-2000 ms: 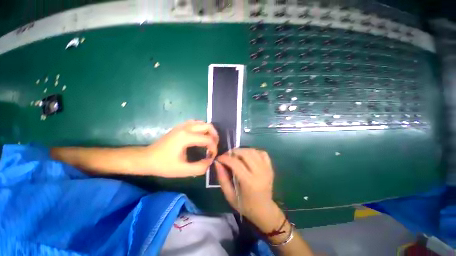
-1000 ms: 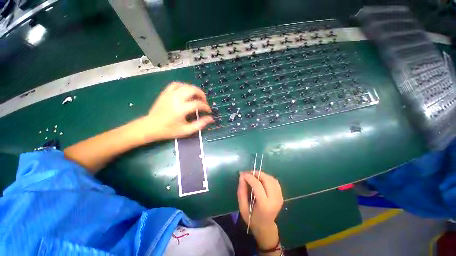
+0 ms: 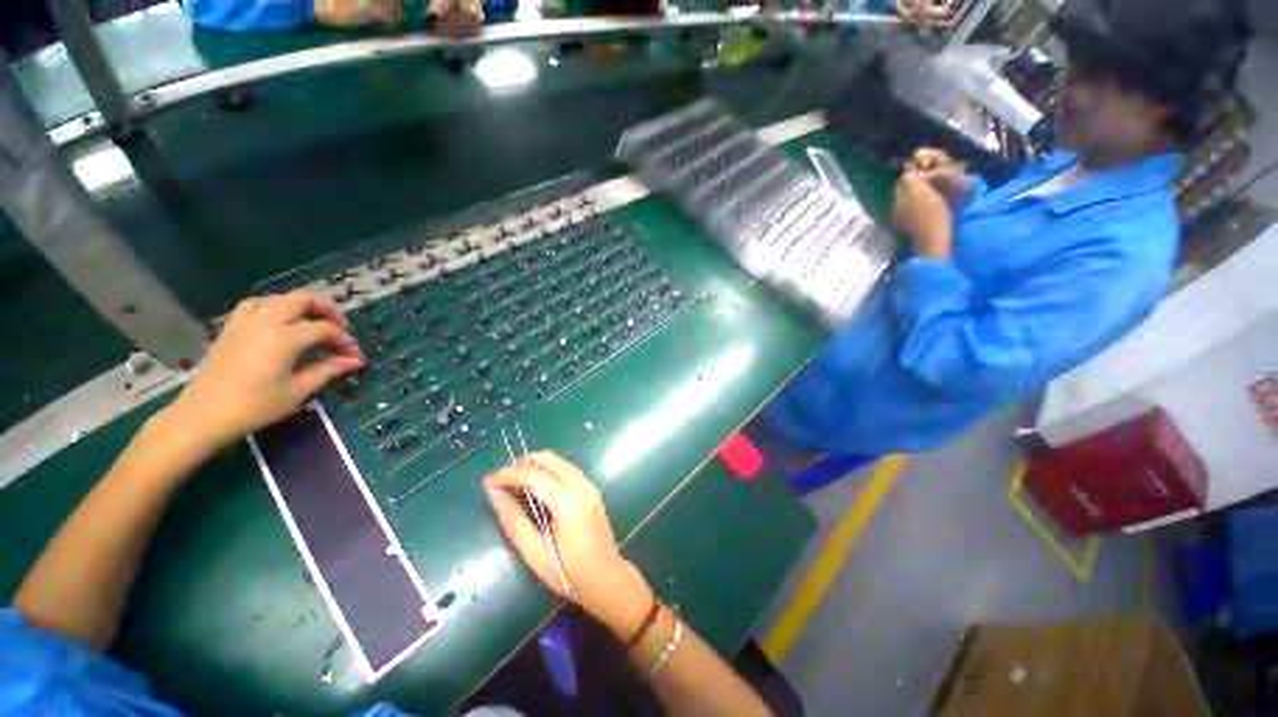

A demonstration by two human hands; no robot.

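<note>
A clear blister tray (image 3: 540, 315) with rows of small dark parts lies on the green bench. My left hand (image 3: 280, 357) is at the tray's left edge, thumb and fingertips close together; whether they hold a small part cannot be told. A long black sheet with a white border (image 3: 344, 539) lies left of the tray, its upper end beneath my left hand. My right hand (image 3: 554, 518) holds thin silver tweezers (image 3: 534, 493), their two points apart, near the tray's lower edge.
Another blister tray (image 3: 771, 210) lies to the right. A person in a blue smock (image 3: 981, 294) works beyond it. A metal post (image 3: 105, 252) stands at the left by the pale rail. A red box (image 3: 1114, 474) and a cardboard box (image 3: 1065, 675) are at the lower right.
The view has swung to the right, bringing the other worker into sight. My left hand has moved from over the black sheet to the tray's edge. My right hand has moved apart from it with the tweezers.
</note>
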